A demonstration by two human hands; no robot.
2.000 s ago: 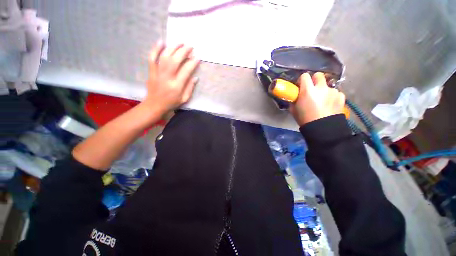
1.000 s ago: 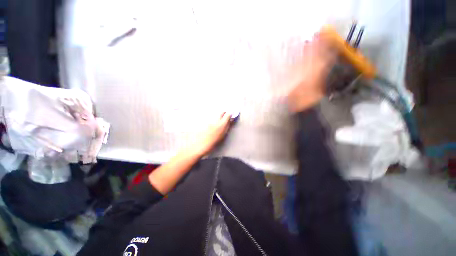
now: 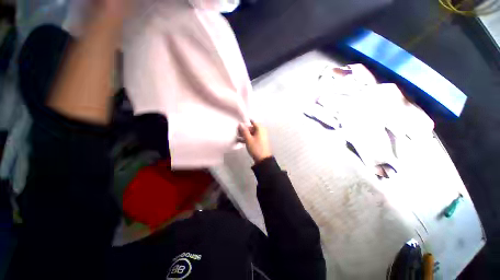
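A pale pink garment panel (image 3: 189, 93) hangs over the left end of the table, its lower edge off the table. My right hand (image 3: 257, 143) pinches the panel's right edge between thumb and fingers. My left hand (image 3: 112, 8) is at the top left, blurred and partly cut off by the frame edge, near the cloth's upper part; its fingers cannot be made out. The steam iron (image 3: 407, 263) stands at the table's near right, cut off by the bottom edge, its yellow-orange handle (image 3: 428, 267) beside it.
Whitish cut pieces (image 3: 378, 117) lie spread on the grey-white pressing table (image 3: 334, 202). A small green-teal item (image 3: 453, 206) lies near the right table corner. A long blue-white box-like item (image 3: 408, 71) is beyond the far edge. A red item (image 3: 156, 194) is below the table at left.
The view has turned to the left. My right hand has let go of the iron and now holds the panel's edge. My left hand has moved from the table to the upper left.
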